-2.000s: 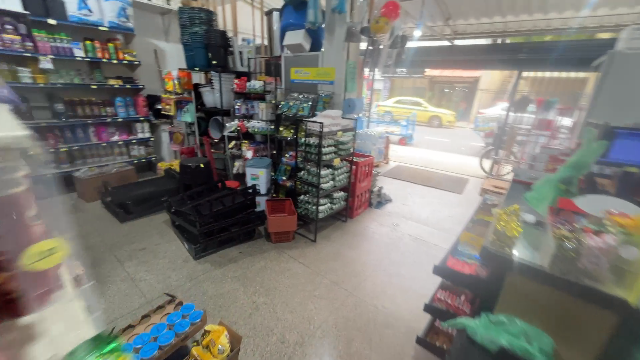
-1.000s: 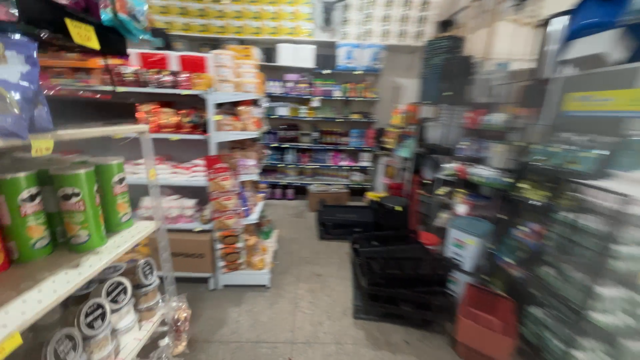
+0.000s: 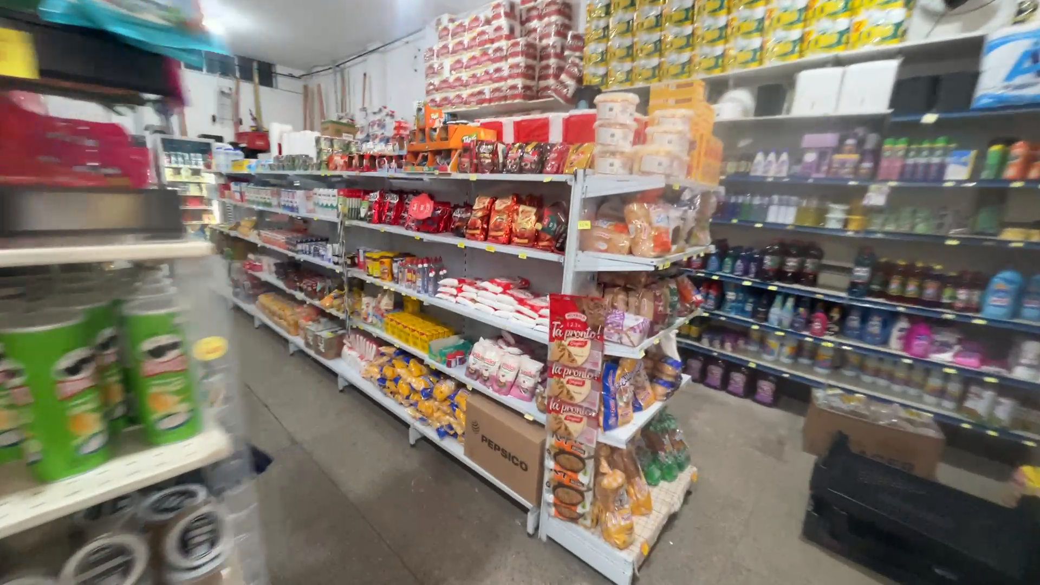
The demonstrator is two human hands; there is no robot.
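Note:
Neither my left hand nor my right hand is in view. Closest to me, on the left, green Pringles cans (image 3: pixel 166 370) stand on a cream metal shelf (image 3: pixel 122 479), with lidded tubs (image 3: pixel 191 540) below them. Ahead runs a white gondola shelf (image 3: pixel 561 258) holding red and brown snack or coffee packs (image 3: pixel 504 219), white and red bags (image 3: pixel 496 299), yellow boxes (image 3: pixel 414 331) and blue and yellow packets (image 3: pixel 418 386). Its end bears bagged bread (image 3: pixel 621 227), clear tubs (image 3: pixel 616 130) and a red hanging display strip (image 3: pixel 575 349).
A cardboard box (image 3: pixel 504 447) fills part of the bottom shelf. Concrete floor (image 3: pixel 325 479) runs along the aisle. At right, black crates (image 3: pixel 910 520) sit on the floor near another cardboard box (image 3: pixel 873 435), before wall shelves of bottles (image 3: pixel 918 284).
The view has swung strongly left, from the shop entrance to the shelf aisle. The white gondola is nearer than one second ago, and the red baskets have left the view.

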